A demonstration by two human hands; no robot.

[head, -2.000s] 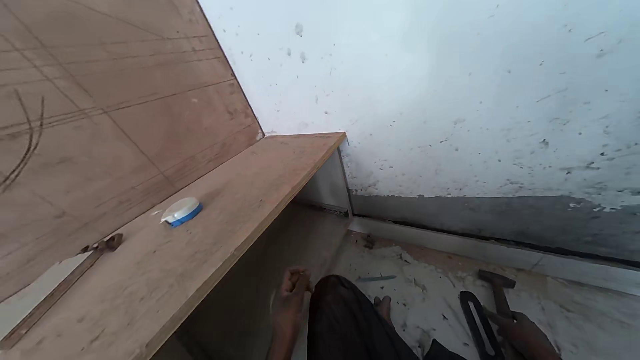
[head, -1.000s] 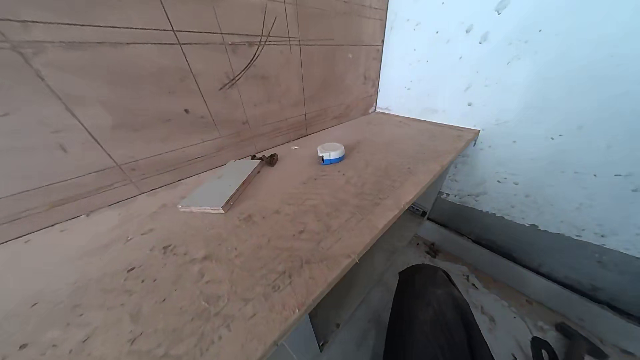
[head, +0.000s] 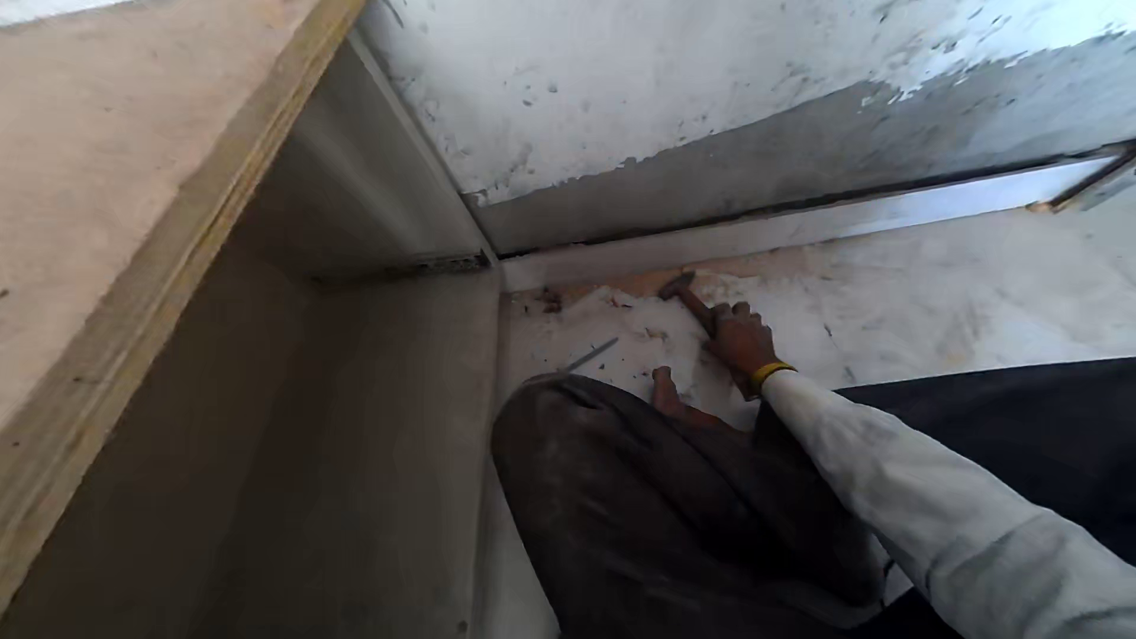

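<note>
My right hand (head: 742, 342) is closed around the handle of a hammer (head: 682, 286), whose head points toward the wall's base, low over the dusty floor. A yellow band circles that wrist below a pale sleeve. My left hand is out of view. Left of the hammer, a thin grey strip (head: 592, 354) lies on the floor among small debris. A bare foot (head: 667, 390) shows beside my dark-clothed knee.
A plywood worktop edge (head: 209, 213) runs along the left above an open cabinet space with a side panel (head: 399, 399). Ahead stands a patchy white and grey wall (head: 674, 160) with a pale board (head: 763, 226) along its base.
The view has swung down from the worktop to the floor. My right hand, near the hammer two seconds ago, now grips its handle. My left hand, seen in the oldest frame, is out of view.
</note>
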